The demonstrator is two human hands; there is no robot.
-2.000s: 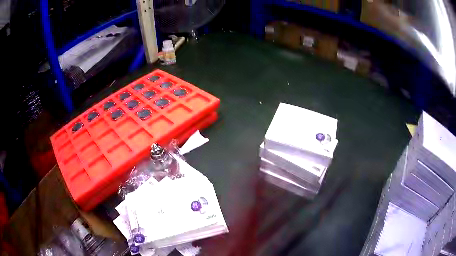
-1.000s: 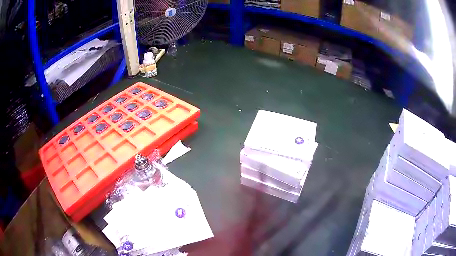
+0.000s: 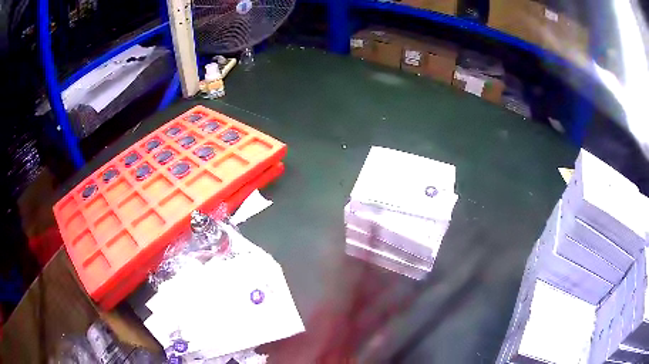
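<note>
No hand shows clearly; a reddish blur lies at the bottom centre, and I cannot tell what it is. A small pile of white retail boxes (image 3: 402,178) stands in front of me, slightly askew, with a purple round mark on the top one. A fanned pile of white leaflets or cards (image 3: 228,306) with purple marks lies at the lower left. A clear crumpled plastic bag (image 3: 192,252) lies between it and the orange-red parts tray (image 3: 171,202). The tray holds several dark discs in its back pockets; its front pockets are empty. It sits on another tray.
Tall stacks of white boxes (image 3: 605,242) stand at the right edge. A small white bottle (image 3: 213,79) is by the wooden post (image 3: 183,50). A desk fan (image 3: 238,25) and brown cartons (image 3: 427,62) are behind the green bench top (image 3: 320,106). A brown carton flap (image 3: 53,313) is at lower left.
The camera view has shifted, so the bench things now appear further left than two seconds ago. The pile, leaflets and tray show no clear change of their own.
</note>
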